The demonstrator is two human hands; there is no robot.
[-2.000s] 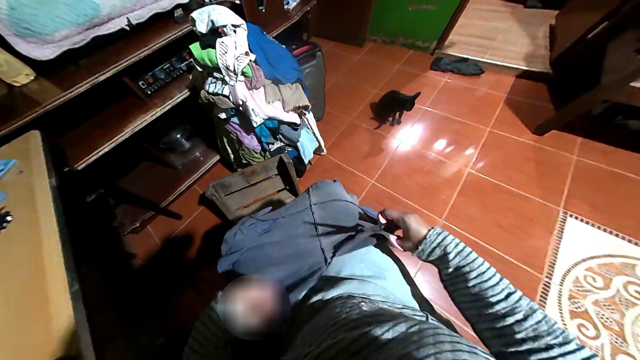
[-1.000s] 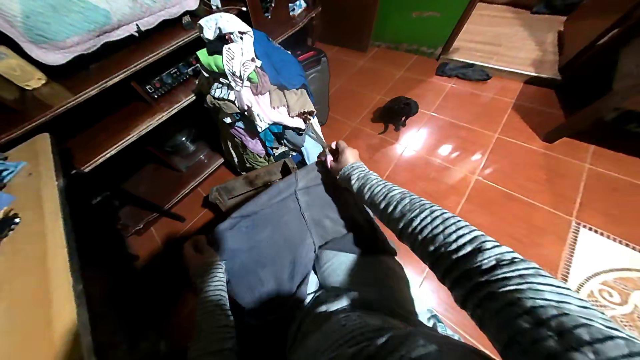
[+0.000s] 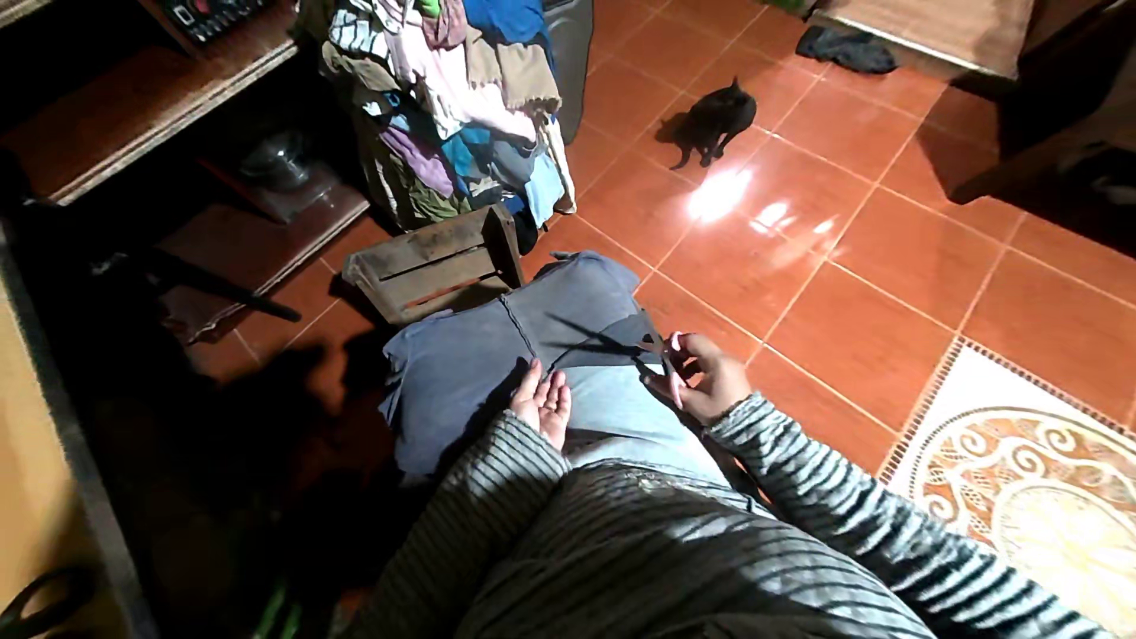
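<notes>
A grey-blue cloth garment with a dark seam (image 3: 461, 355) lies spread across my lap, over light blue trousers (image 3: 643, 413). My right hand (image 3: 710, 382) holds a pair of scissors with pink handles (image 3: 676, 390), the blades parted and pointing left above the cloth. Palm up, my left hand (image 3: 543, 408) rests at the near edge of the cloth beside the seam, its fingers slightly curled and apart, with nothing seen in it.
A slatted wooden crate (image 3: 435, 266) stands just beyond my lap, before a tall heap of clothes (image 3: 444, 115). A black cat (image 3: 723, 115) sits on the tiled floor. Wooden shelves (image 3: 177, 98) are at left, a table edge (image 3: 53, 399) at far left, a patterned rug (image 3: 1021, 461) at right.
My right hand has drawn back from the far edge of the cloth toward me, and the scissors now show clearly. My left hand has moved from the cloth's left side to its near middle. The view has shifted downward.
</notes>
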